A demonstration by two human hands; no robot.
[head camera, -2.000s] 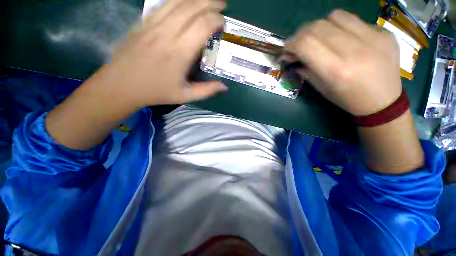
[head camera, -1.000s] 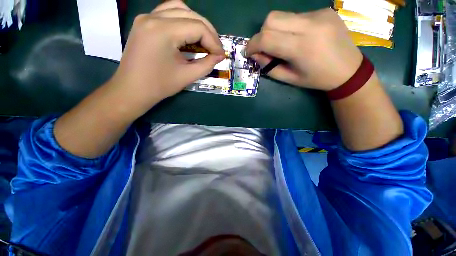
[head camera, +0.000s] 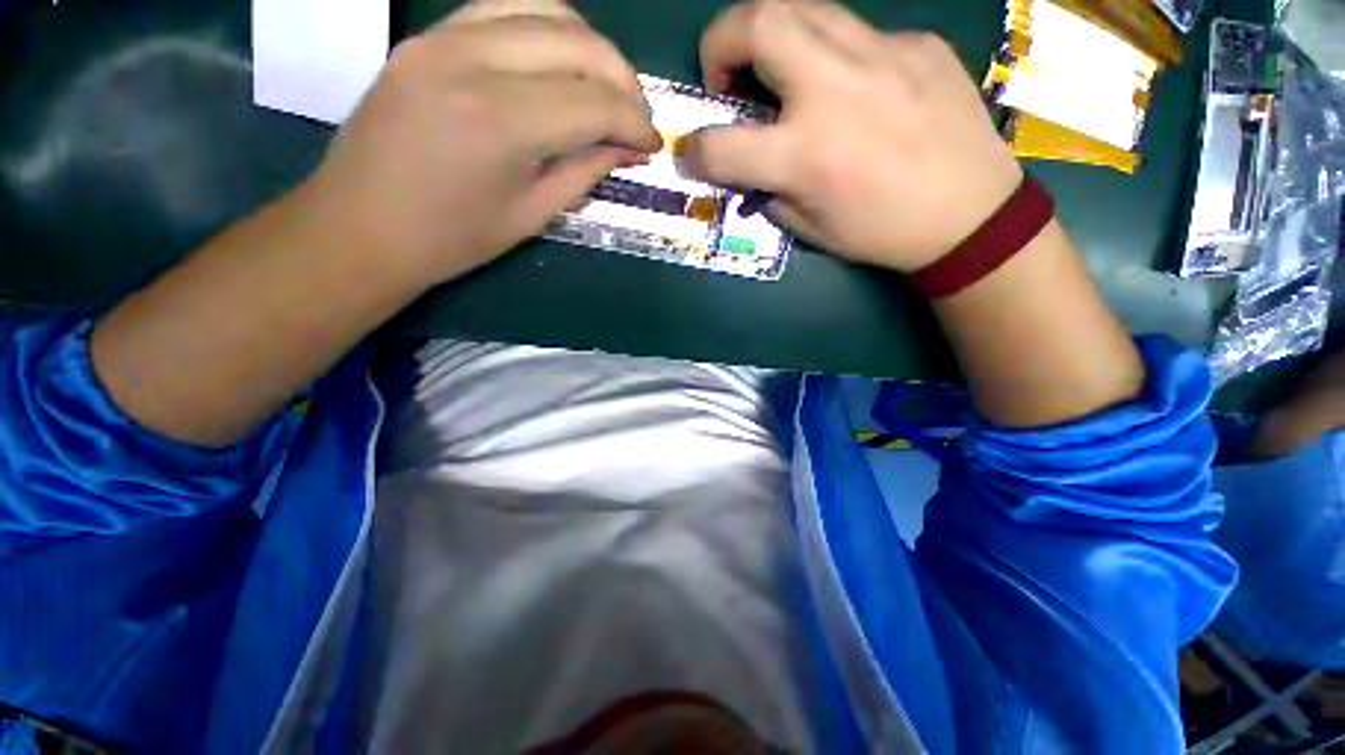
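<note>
A silvery-white phone housing (head camera: 631, 233) lies open on the dark green mat, its green patch at the right end. My left hand (head camera: 480, 133) covers its left and upper part, thumb and fingers pinched at an orange flex cable (head camera: 670, 143). My right hand (head camera: 870, 145) is over the right end, thumb and index fingertips close to the left fingertips. The dark tip of a thin tool (head camera: 754, 204) shows below the right fingers; the rest is hidden. The contact under the fingertips is too small to tell.
A flex cable stack (head camera: 1084, 81) lies to the right. Beyond it are a waiting housing (head camera: 1230, 162) and a crinkled clear bag (head camera: 1283, 280). A white notepad (head camera: 320, 56) lies at upper left. Another person's arm (head camera: 1310, 406) shows at the right edge.
Since two seconds ago, the hands have come together over the housing. Since one second ago, the right thumb and index finger have moved left to the left fingertips. The view has shifted slightly.
</note>
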